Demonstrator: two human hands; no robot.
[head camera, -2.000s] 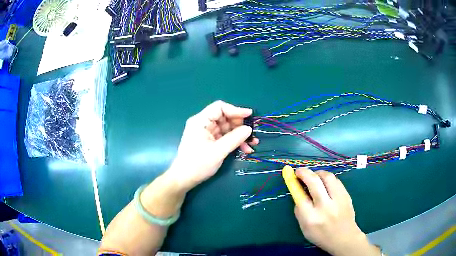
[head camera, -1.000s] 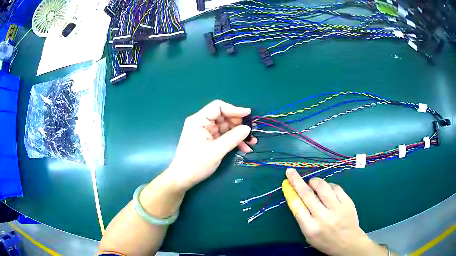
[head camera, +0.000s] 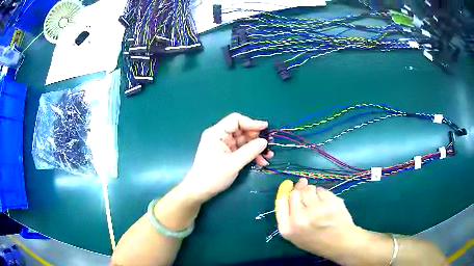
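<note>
My left hand (head camera: 228, 156) pinches a small black connector housing (head camera: 264, 136), mostly hidden by the fingers. Dark red, blue, yellow and white wires run right from it. A labelled harness branch (head camera: 376, 174) with white tags lies to the right, its loose wire ends near my left fingertips. My right hand (head camera: 314, 213), with a yellow finger cot (head camera: 284, 191), is over the lower loose wires, fingers curled. Whether it grips a wire is not clear. White wire tips show left of it. The twisted-pair branch (head camera: 364, 106) curves above.
A clear bag of small black parts (head camera: 70, 130) lies left. Harness piles lie at upper left (head camera: 161, 31) and upper middle (head camera: 322, 36). A white slotted disc (head camera: 61, 20) and white sheet (head camera: 65, 54) are upper left. A blue bin (head camera: 13, 145) is at the left edge.
My right hand has shifted left, its fingers now curled over the loose wires. The whole view has shifted slightly. My left hand keeps its pinch on the housing.
</note>
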